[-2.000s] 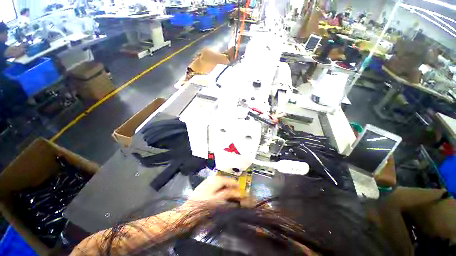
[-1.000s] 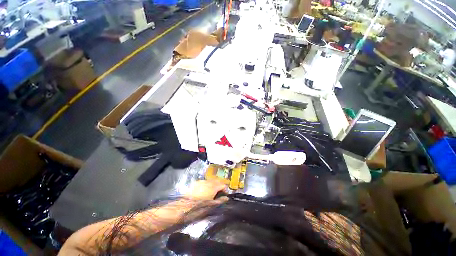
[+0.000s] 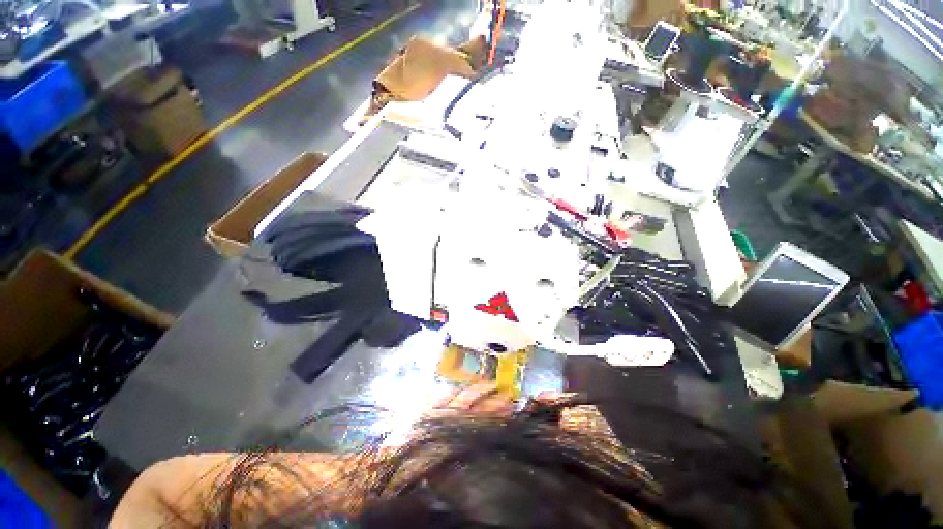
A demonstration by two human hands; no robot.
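The white sewing head (image 3: 496, 263) with a red three-diamond mark stands in the middle. The yellow clamp (image 3: 508, 374) shows just below it. My left hand (image 3: 478, 398) is at the clamp's near edge, mostly covered by dark hair; its fingers and anything in them cannot be made out. A bit of skin right of the clamp may be my right hand (image 3: 584, 417), also behind hair. Black fabric straps (image 3: 346, 279) lie piled left of the head. Thin black cords (image 3: 662, 300) lie tangled right of it.
A white lever (image 3: 638, 350) sticks out right of the head. Red-handled snips (image 3: 589, 219) lie behind it. A tilted framed screen (image 3: 788, 296) stands at the right. An open carton (image 3: 78, 271) with black pieces is at the left, another carton (image 3: 900, 439) at lower right.
The view has shifted, so the machine sits a little further right. The left forearm and hand are lower and more hidden by hair. More of the clamp shows than two seconds ago.
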